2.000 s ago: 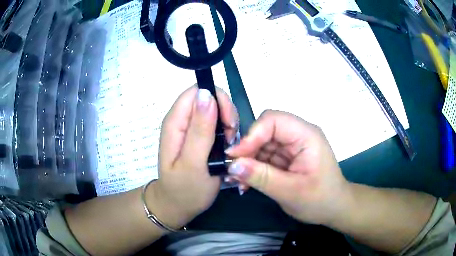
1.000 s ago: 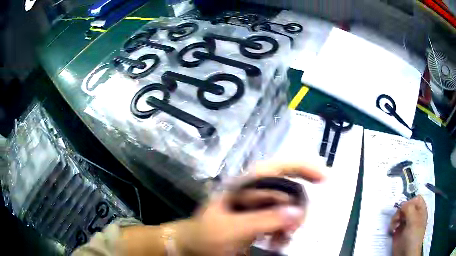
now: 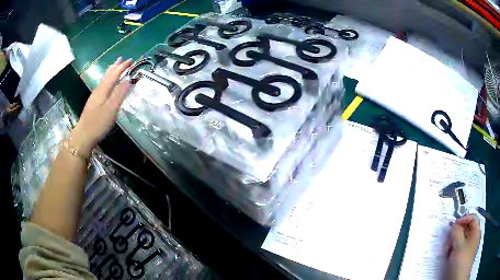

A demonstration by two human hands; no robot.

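Observation:
Black ring-ended arms [image 3: 236,115] lie in the top blister tray [image 3: 241,156] of the tall stack in front of me. My left hand [image 3: 101,109] is at the tray's far left corner, fingers apart, beside the ring of another black arm [image 3: 164,80] lying in that tray. The hand holds nothing that I can see. My right hand [image 3: 463,243] is at the right, its fingertips at the lower end of the caliper [image 3: 459,198] on the right sheet [image 3: 427,169]. Its fingers are bent together, and whether they grip anything is hidden.
The left sheet [image 3: 340,202] bears a pair of sample arms [image 3: 386,145]. A single arm [image 3: 447,128] lies on a white pad [image 3: 411,76] at the back. A lower tray stack [image 3: 181,257] stands at left. Another person's hand [image 3: 12,108] and white paper [image 3: 46,60] show at the left edge.
My left hand has moved from the stack's near right side to its far left corner and opened. A black arm now lies in the corner slot, which looked empty. The right hand stayed by the caliper.

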